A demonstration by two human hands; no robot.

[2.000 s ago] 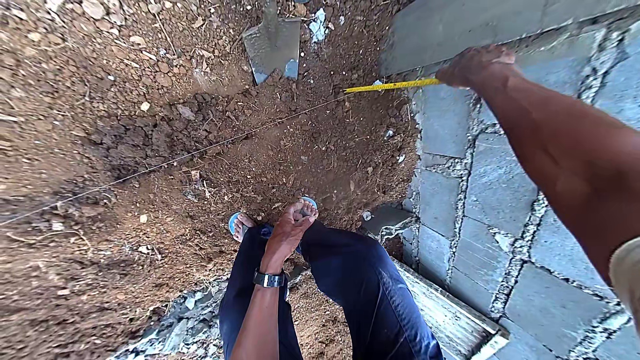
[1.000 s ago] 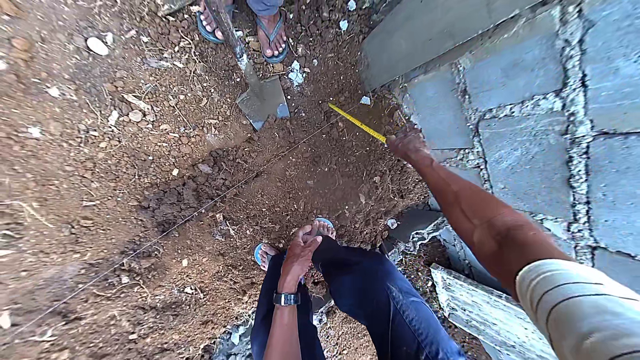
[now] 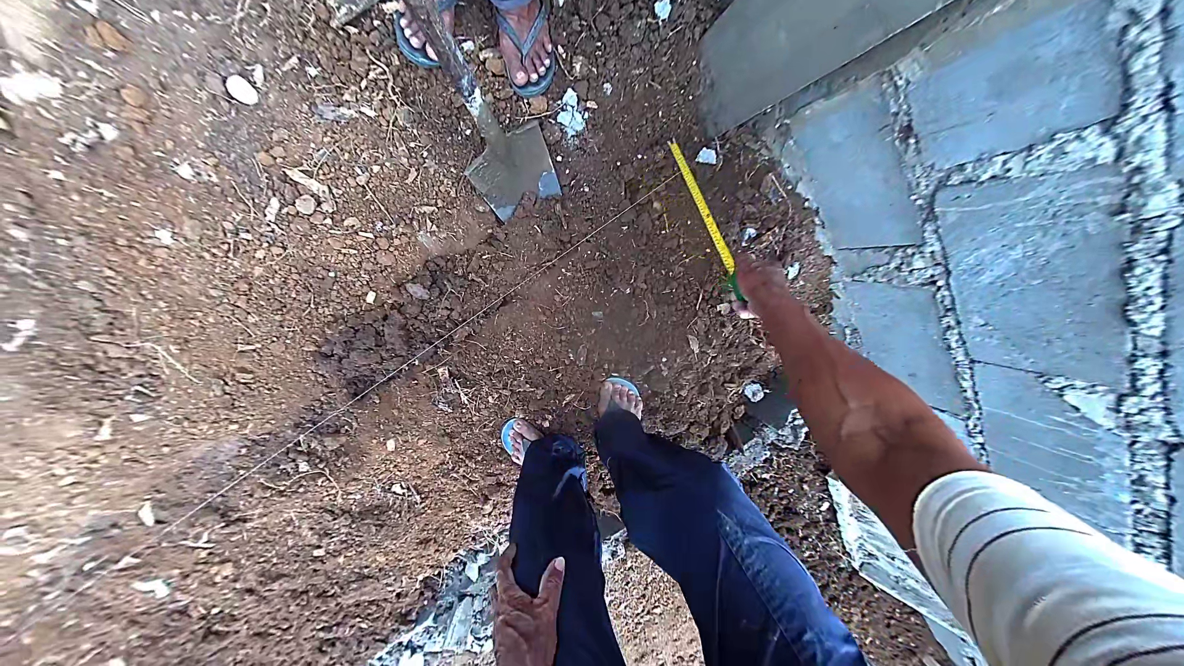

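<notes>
My right hand (image 3: 757, 285) is closed on a tape measure (image 3: 737, 285), of which a bit of green casing shows at the fingers. Its yellow blade (image 3: 703, 208) sticks out toward the upper left, over bare soil, the tip close to a thin taut string (image 3: 472, 319) that runs down to the lower left. My left hand (image 3: 527, 610) rests on my left trouser leg near the knee, thumb apart from the fingers, holding nothing that shows.
A shovel (image 3: 513, 171) stands blade down at the top, beside another person's sandalled feet (image 3: 525, 46). Stone paving (image 3: 1027, 268) with rough mortar joints lies on the right, with a smooth grey slab (image 3: 805, 55) above it. A pale board (image 3: 897, 555) lies lower right.
The blade has swung from pointing sideways off the stone edge to a steep slant over the soil. My left hand has moved from near my feet back to my knee. The other person's feet have come into view.
</notes>
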